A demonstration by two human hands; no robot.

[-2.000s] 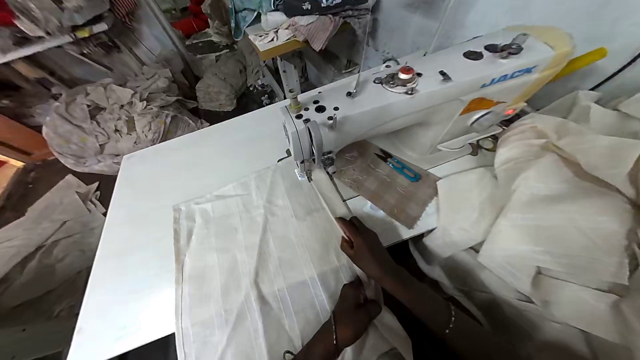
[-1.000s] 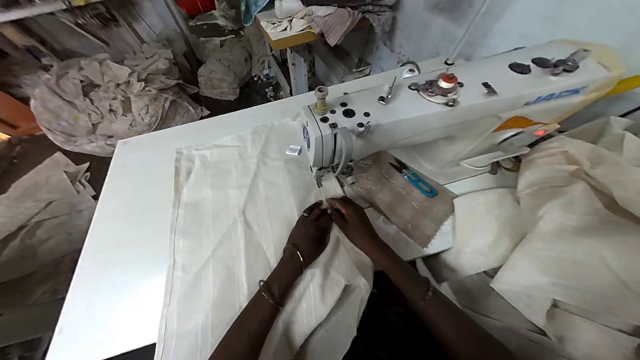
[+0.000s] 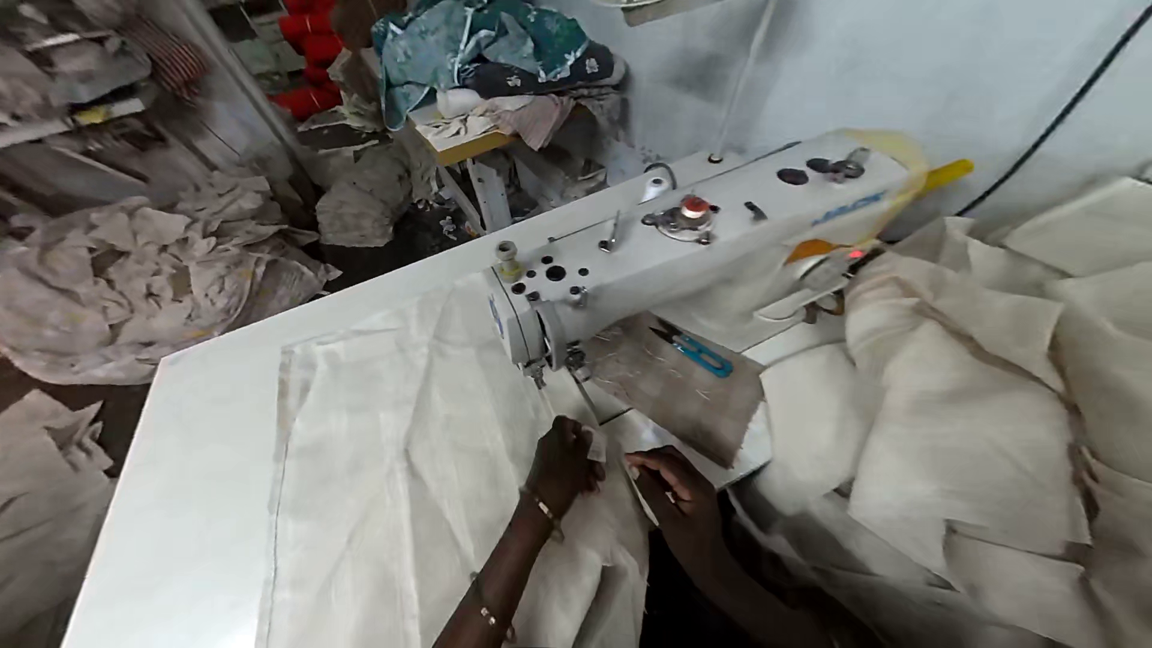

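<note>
A white Jack sewing machine stands across the table, its needle end over an off-white cloth spread on the white tabletop. Just below the presser foot, my left hand grips the cloth's edge, with a small white tag or flap at its fingertips. My right hand pinches the cloth's right edge between thumb and fingers, a little apart from the left. Blue-handled thread snips lie on a brown fabric piece beside the machine bed.
Heaped off-white cloth fills the right side. Beyond the table's far edge are a large bundle of crumpled cloth and a small stand piled with fabrics. More cloth lies at the left. A wall rises behind the machine.
My hands, close together near the presser foot one second ago, are now apart, with the right hand moved away to the right along the cloth's edge. The view has shifted.
</note>
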